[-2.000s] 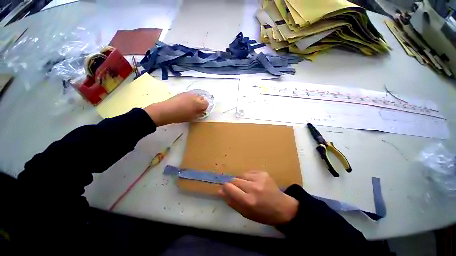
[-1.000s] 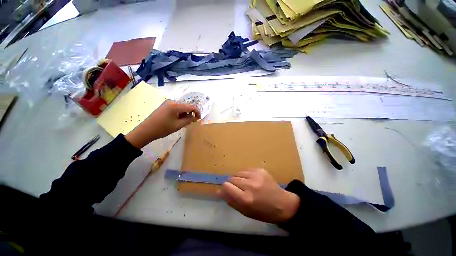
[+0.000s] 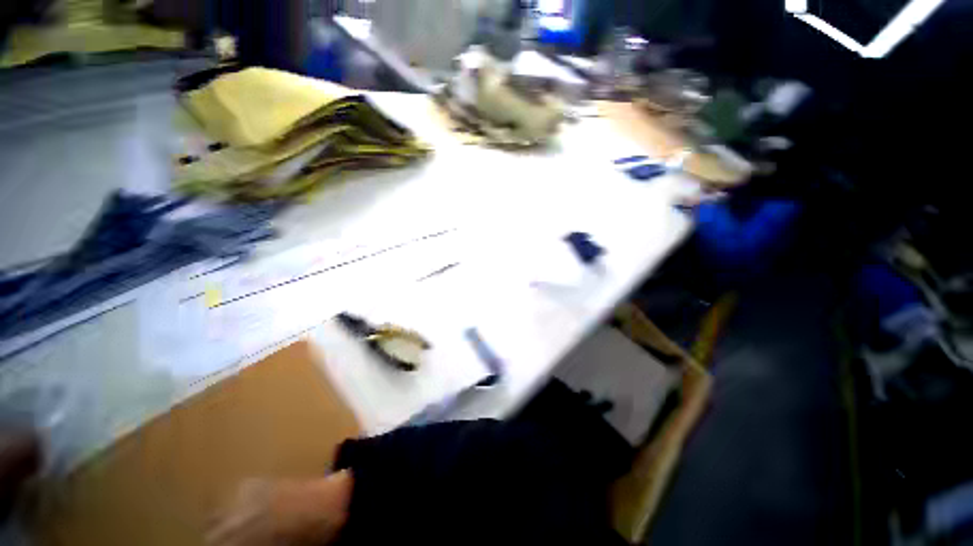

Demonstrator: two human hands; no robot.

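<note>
The view is strongly blurred. The tan work board [image 3: 203,437] lies at the lower left. My right hand [image 3: 283,512] is over its lower part, cut off by the bottom edge; its fingers are too blurred to read. A blue-grey strap strip [image 3: 482,350] shows beyond my right sleeve, with its end bent up on the table. My left hand [image 3: 19,459] is a dark blur at the left edge, mostly out of the picture. The pliers [image 3: 389,343] lie right of the board.
The paper pattern [image 3: 320,272] lies behind the board. The strip pile [image 3: 139,243] is at the left and the yellow sheets [image 3: 288,128] are behind it. A small dark object [image 3: 584,247] lies near the table's right edge. A person in blue [image 3: 752,229] is beyond the table.
The view has swung to the right, so the board, pliers and pile now appear further left. The right table edge and the floor beyond have come into view.
</note>
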